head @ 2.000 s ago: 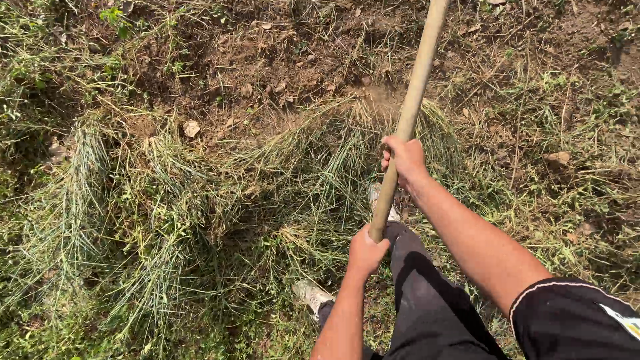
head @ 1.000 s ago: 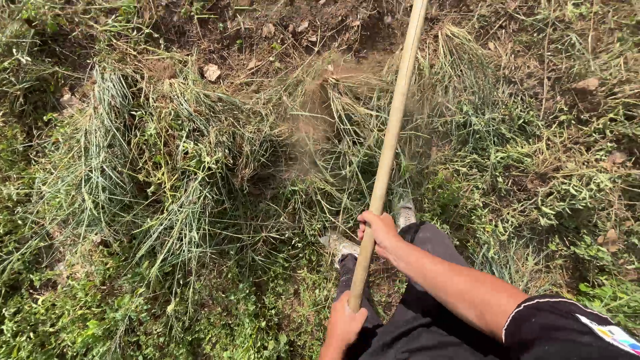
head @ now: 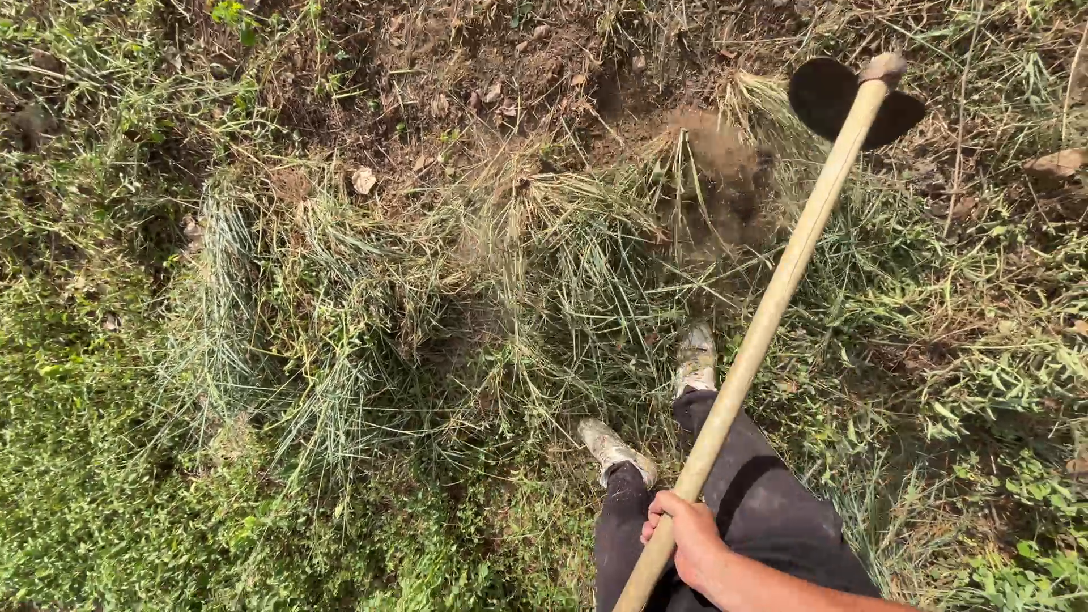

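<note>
A broad dark metal hoe blade (head: 823, 95) is at the upper right, raised over the ground at the top of a long pale wooden handle (head: 778, 297). Around the lower part of that handle my right hand (head: 687, 535) is closed. My left hand is out of view, and the handle's lower end runs past the bottom edge. Left of the blade, cut or uprooted grass clumps (head: 569, 229) lie with their pale root ends toward the bare soil. Loose soil and dust (head: 722, 161) blur the ground between the clumps and the blade.
My two dirty light shoes (head: 614, 450) stand below the grass clumps. Bare brown soil (head: 476, 72) with small stones or dry leaves runs along the top. Low green weeds (head: 102, 476) cover the lower left. A brown rock or clod (head: 1058, 163) sits at the right edge.
The hoe blade has come into view at the upper right. My left hand, on the handle's lower end in both earlier frames, has left the view. My right hand remains on the handle.
</note>
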